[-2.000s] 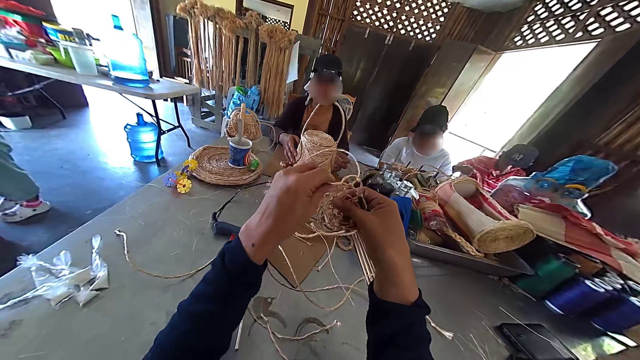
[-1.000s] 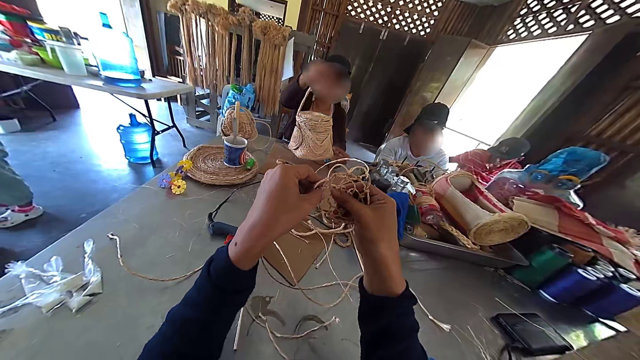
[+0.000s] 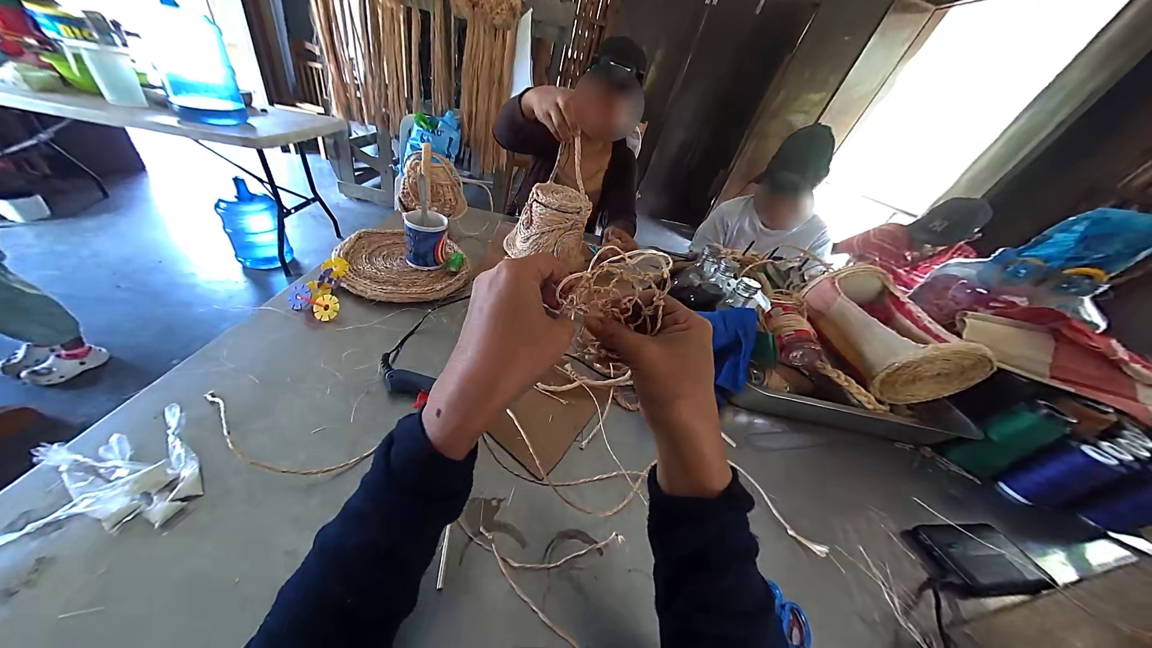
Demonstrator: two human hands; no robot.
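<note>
An openwork piece of knotted natural-fibre cord [image 3: 621, 292] is held up between my two hands, above the grey table. My left hand [image 3: 522, 328] pinches its left edge, the fingertips partly hidden behind the back of the hand. At the lower right edge, my right hand [image 3: 661, 360] grips it between thumb and fingers. Loose twisted cords [image 3: 594, 481] trail beneath it over a piece of brown cardboard [image 3: 549, 432] and the tabletop. Beside my left wrist lies a dark-handled tool with a cord [image 3: 407, 382], its kind unclear.
Across the table [image 3: 180, 558] a person holds a woven fibre basket [image 3: 551, 220] by its handle. A paper cup [image 3: 426, 241] stands on a round woven mat [image 3: 378, 270]. Plastic bags [image 3: 126, 481] lie left; a metal tray [image 3: 846, 409], thread spools [image 3: 1062, 468], phone [image 3: 972, 553] and blue-handled scissors [image 3: 790, 616] lie right.
The person across has raised an arm and now holds the basket's handle from above. My hands stay on the cord piece, with small finger shifts.
</note>
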